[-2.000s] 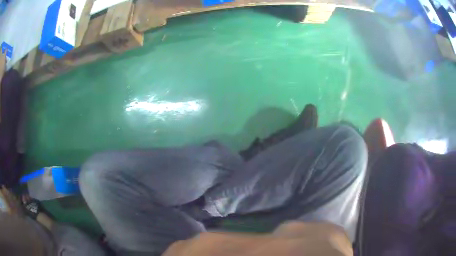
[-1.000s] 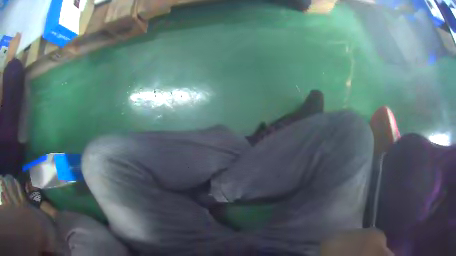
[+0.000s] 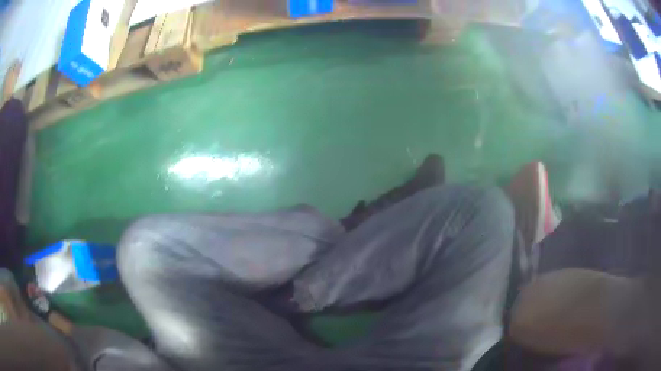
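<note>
No appliance lies in my lap. An open blue and white retail box (image 3: 93, 262) stands on the floor beside my left knee, its white side facing left. A large, blurred, skin-coloured shape, seemingly my right hand or forearm (image 3: 580, 311), is at the lower right beyond my right knee. Its fingers cannot be made out, nor whether it holds anything. My left hand cannot be made out in the picture.
My crossed legs in grey jeans (image 3: 217, 253) fill the lower middle. Wooden pallets (image 3: 174, 61) bear boxes (image 3: 85, 51) at the top. A person's hand with a dark wristband is at lower left. A red-edged shoe (image 3: 535, 199) and dark clothing are at right.
The blurred skin-coloured shape has moved from the bottom middle to the lower right. The view has shifted slightly. The box beside my left knee stays in place.
</note>
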